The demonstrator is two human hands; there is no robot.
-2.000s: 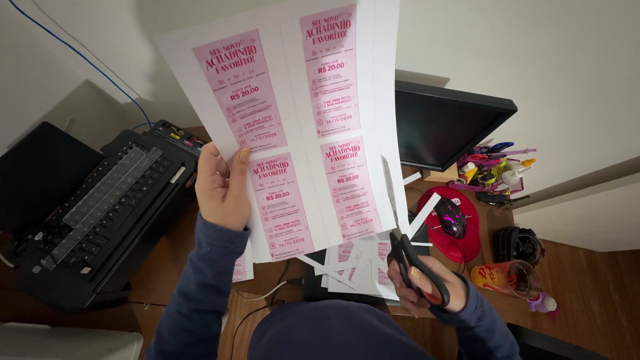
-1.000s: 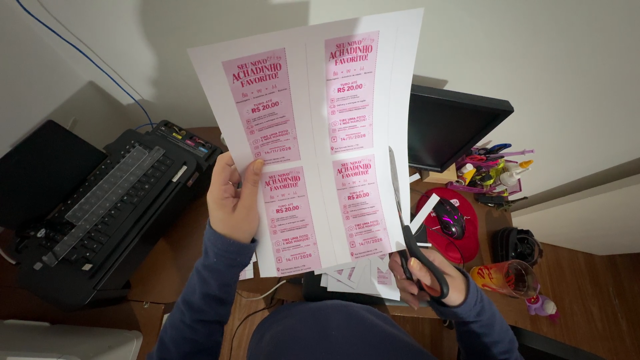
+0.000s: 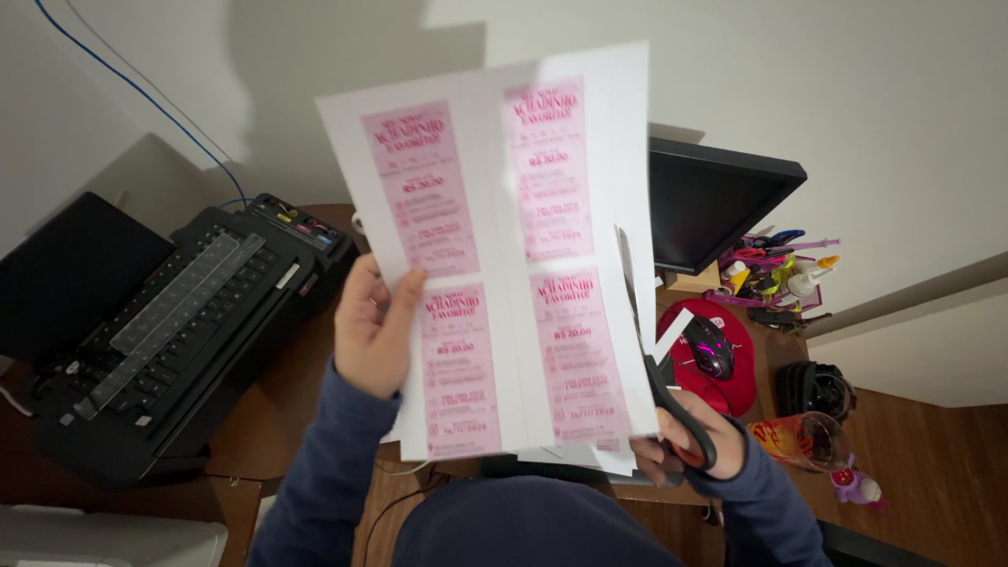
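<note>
My left hand (image 3: 374, 323) pinches the left edge of a white paper sheet (image 3: 492, 236), thumb on the front. Four pink printed panels fill the sheet, two by two. Black-handled scissors (image 3: 683, 421) are in my right hand (image 3: 697, 441), fingers in the handles, their blades at the sheet's right margin with the paper partly cut between them. A strip of the margin lies to the right of the blades. Below the sheet, more white papers (image 3: 579, 458) show only in part, beside my lap.
A black printer (image 3: 299, 228) with a keyboard (image 3: 165, 346) and clear rulers (image 3: 177, 291) on top stands left. To the right are a monitor (image 3: 720, 205), a red mouse pad (image 3: 736, 386) with a lit mouse (image 3: 709, 346), a pen organizer (image 3: 776, 276) and a cup (image 3: 799, 441).
The sheet, held in my left hand, has shifted right and its tilt has changed since the earliest frame. The scissors stay at its right margin.
</note>
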